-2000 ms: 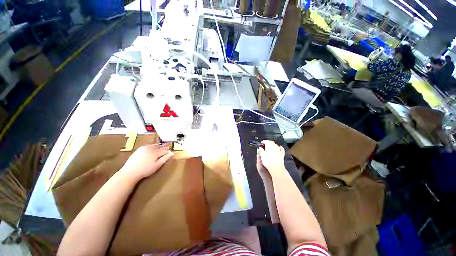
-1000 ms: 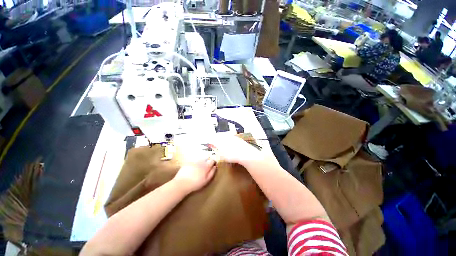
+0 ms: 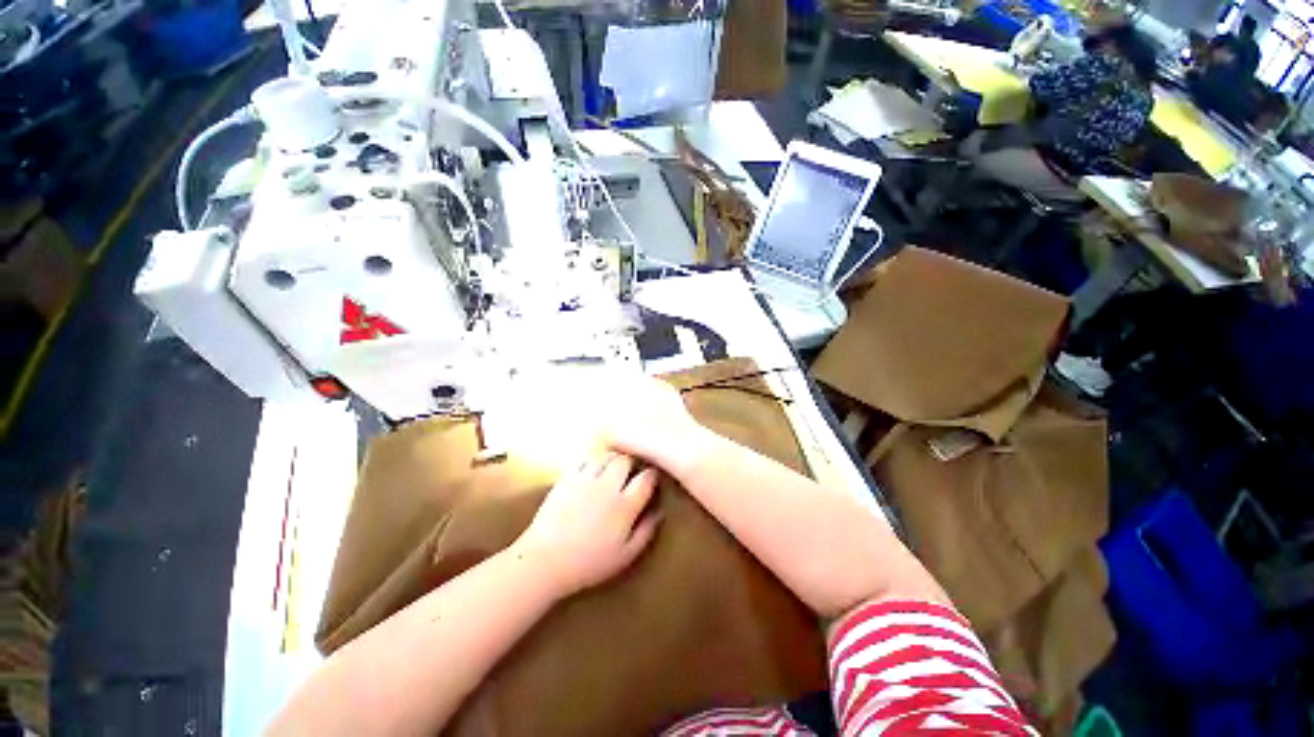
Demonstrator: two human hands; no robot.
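Observation:
A large brown tote bag body (image 3: 677, 619) lies under the white pattern sewing machine head (image 3: 346, 288). Its back edge is by the clamp area, which is washed out by bright light. My left hand (image 3: 594, 518) rests on the bag right of the head, fingers bent; whether it pinches cloth cannot be told. My right hand (image 3: 634, 421) is just beyond it, over the bag's back part. Glare blurs its fingers, and I cannot make out anything in them. A small metal-looking piece (image 3: 492, 455) sits at the clamp edge, left of my hands.
A white tablet-like control panel (image 3: 814, 216) stands beyond the table's right side. Brown bags (image 3: 944, 338) are heaped at the right beside a blue bin (image 3: 1189, 576). The pale jig plate (image 3: 267, 576) shows at left. A person in patterned clothing (image 3: 1095, 101) sits at another station.
My right hand came from the red-handled snips at the right to the clamp area beside my left hand. My left hand and the bag shifted right. The view moved closer to the machine.

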